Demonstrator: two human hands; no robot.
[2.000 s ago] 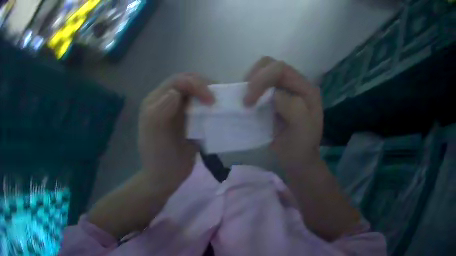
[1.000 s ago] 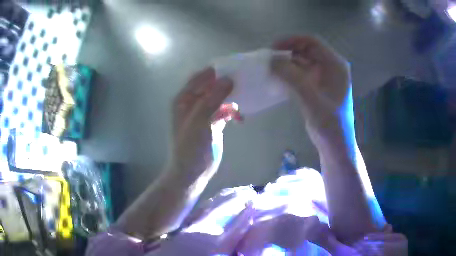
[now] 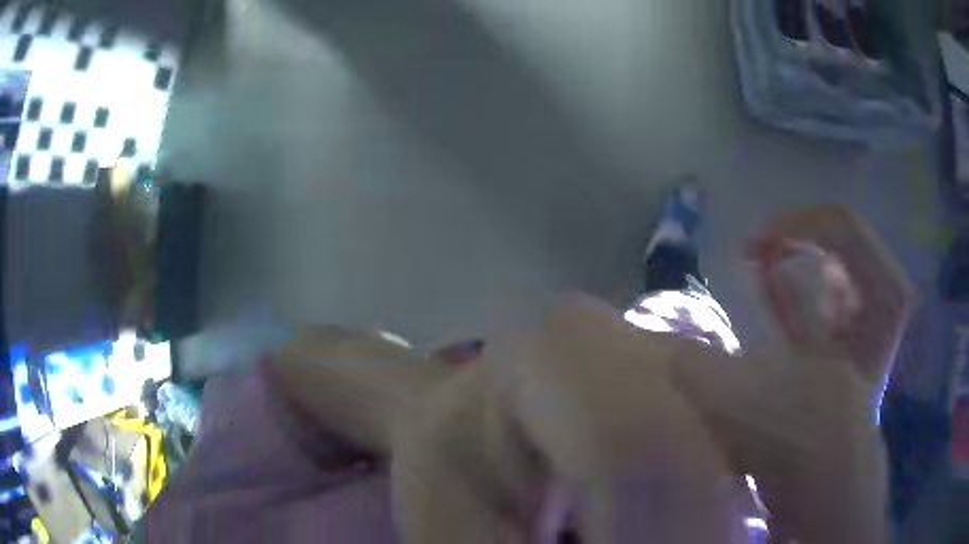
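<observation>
My left hand (image 3: 510,436) is a large blur at the bottom centre, close to the camera; its fingers and anything in it cannot be made out. My right hand (image 3: 834,282) is raised at the right with curled fingers. A pale patch shows inside its curl; whether it is the white wipe cannot be told. No white sheet is clearly visible. The pink smock (image 3: 255,468) shows at the lower left.
A checked chart (image 3: 90,106) stands at the upper left. A crate with a clear liner (image 3: 839,117) is at the upper right, on the grey floor (image 3: 457,191). Below the chart are a dark green crate edge (image 3: 181,255) and blurred yellow and white items (image 3: 117,457). A blue-and-white shoe (image 3: 680,213) shows right of centre.
The hands have parted and lowered; the white sheet stretched between them no longer shows. The left hand has come close to the camera and the right has moved outward. The view has shifted.
</observation>
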